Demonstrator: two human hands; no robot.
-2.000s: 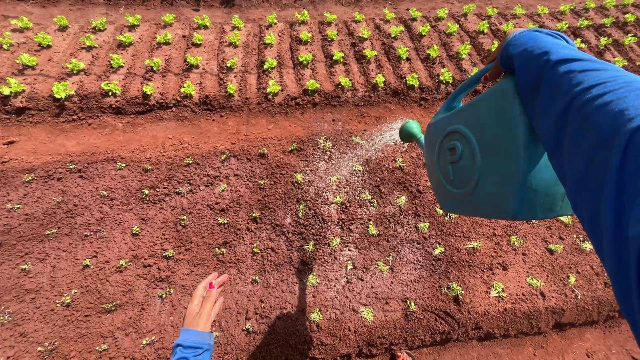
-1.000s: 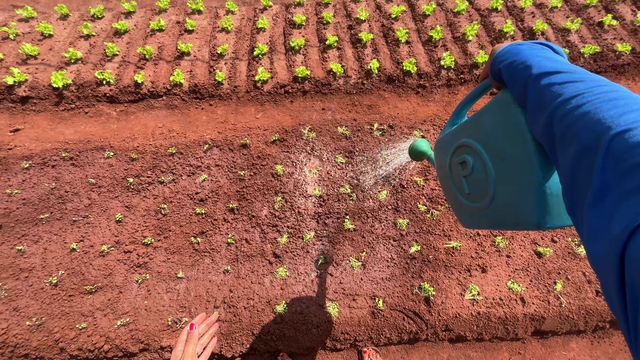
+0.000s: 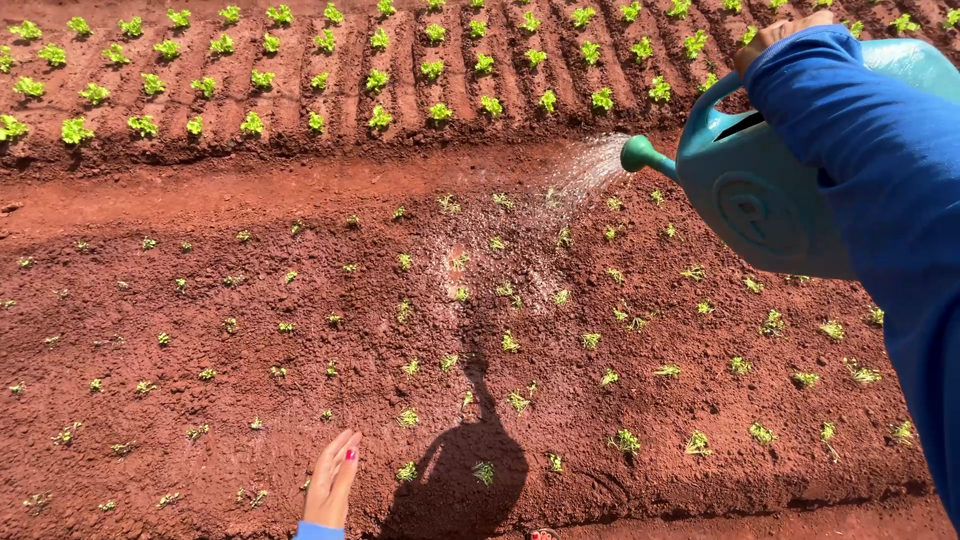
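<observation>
My right hand (image 3: 780, 37), in a blue sleeve, grips the handle of a teal plastic watering can (image 3: 765, 195) at the upper right. The can tilts left, and water sprays from its green sprinkler rose (image 3: 639, 154) onto a bed of small seedlings (image 3: 510, 341) in reddish soil. My left hand (image 3: 331, 480) hangs above the near part of the bed at the bottom, holding nothing, its fingers extended. The soil below the spray is wet and shiny in the middle of the bed.
Beyond a bare soil furrow (image 3: 225, 191) lies a second bed with rows of larger bright green lettuce plants (image 3: 379, 116). The can's shadow (image 3: 457, 472) falls on the near bed. Toes (image 3: 544, 534) show at the bottom edge, beside the bed's near edge.
Water keeps spraying from the tilted can. My left hand shows more fully than one second ago and stands nearer the can's shadow.
</observation>
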